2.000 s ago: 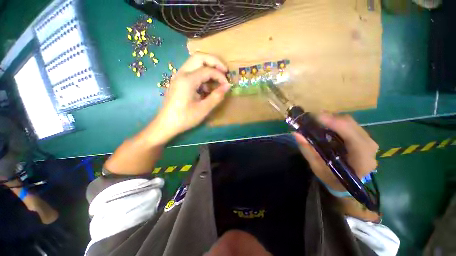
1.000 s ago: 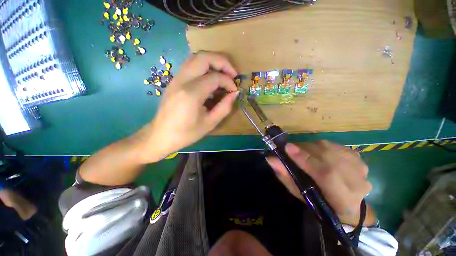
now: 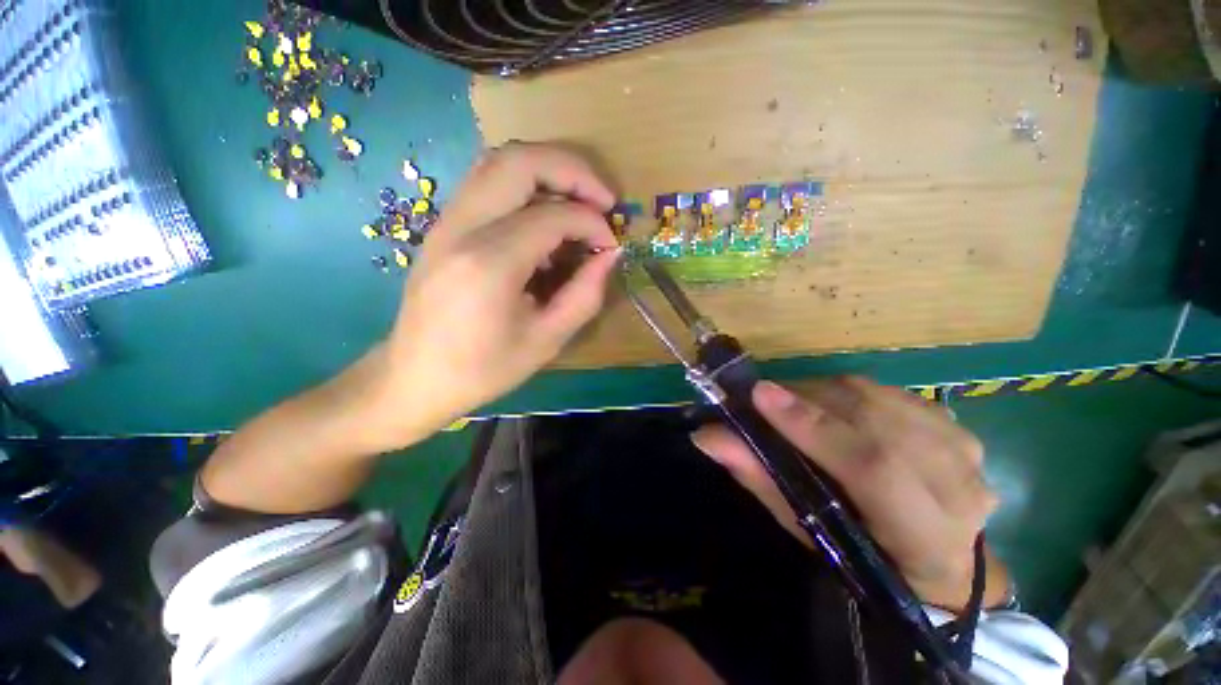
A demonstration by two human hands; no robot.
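Note:
A green circuit board strip (image 3: 723, 248) with a row of small dark and orange parts lies on the tan work board (image 3: 924, 161). My left hand (image 3: 516, 274) is at the strip's left end, thumb and index finger pinched on a small component (image 3: 619, 225), mostly hidden by the fingertips. My right hand (image 3: 870, 475) holds the black soldering iron (image 3: 803, 482). Its metal tip and thin feed tube point up-left to the strip's left end, close to my left fingertips. Whether the tip touches is unclear.
Loose yellow-and-black components (image 3: 301, 114) lie on the green mat in piles left of the work board. White component trays (image 3: 87, 174) are at far left. A black fan with wire grille (image 3: 536, 34) stands at the back. Another person's hand (image 3: 47, 562) shows at lower left.
Since two seconds ago, the iron's tip has moved left along the strip to beside my left fingertips. The camera view has also shifted. Over the last second, the hands have barely moved.

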